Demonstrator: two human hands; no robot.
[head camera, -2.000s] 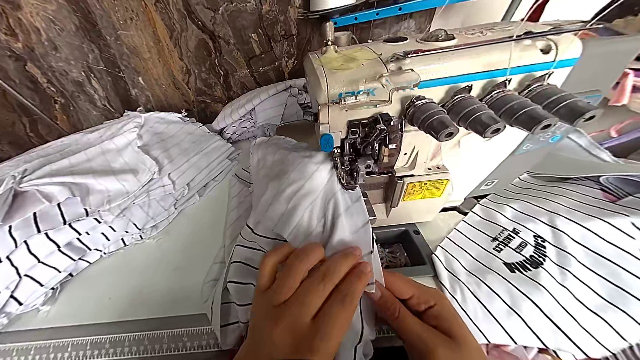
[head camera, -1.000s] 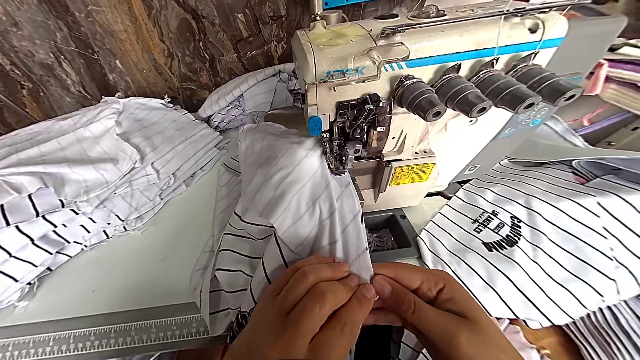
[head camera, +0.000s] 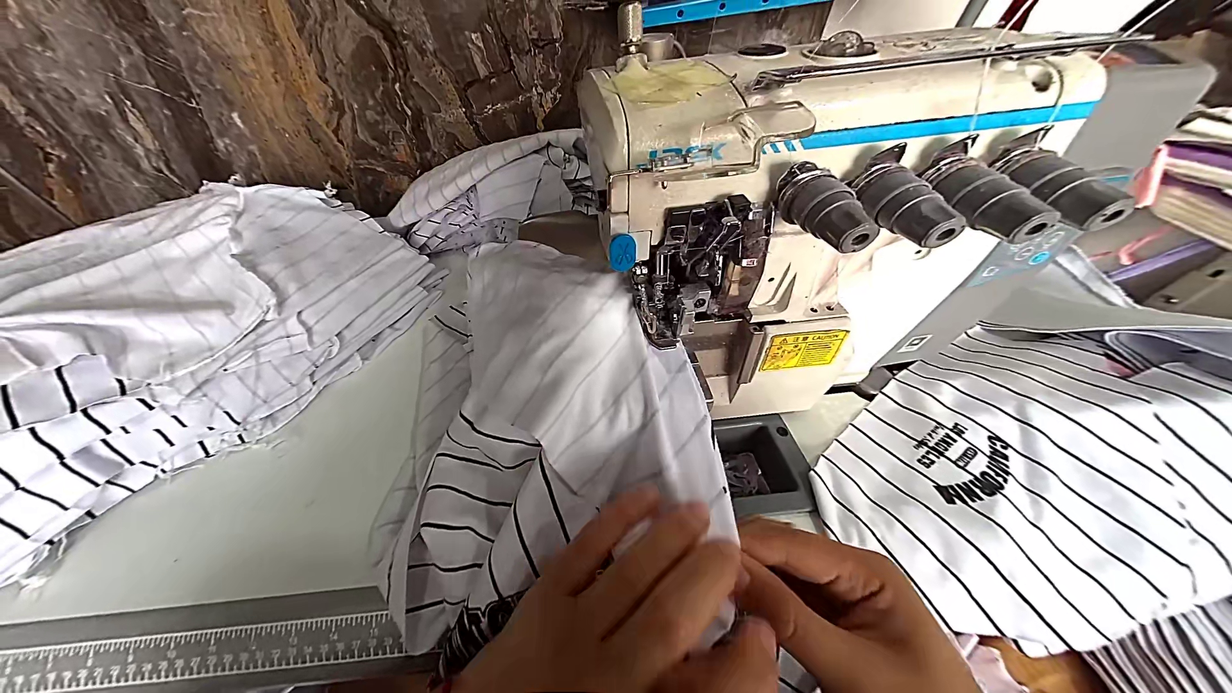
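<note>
A white fabric piece with black stripes (head camera: 577, 385) runs from under the presser foot area of an overlock sewing machine (head camera: 712, 260) toward me, its right edge in line with the foot. My left hand (head camera: 635, 597) lies over the near part of the cloth, fingers bent, gripping it near the edge. Close against it, my right hand (head camera: 837, 597) pinches the same edge between thumb and forefinger. The fingertips of both hands nearly meet, and some are hidden by cloth. The needle itself is too small to make out.
Striped fabric pieces lie stacked (head camera: 192, 318) at the left. A metal ruler (head camera: 212, 650) runs along the table's front edge. Printed striped cloth (head camera: 1039, 481) lies at the right. A dark tray (head camera: 770, 467) with scraps sits below the machine, and more cloth lies behind the foot.
Both hands stay at the cloth's right edge; since the oldest frame they have moved slightly farther from the presser foot. The view has shifted a little.
</note>
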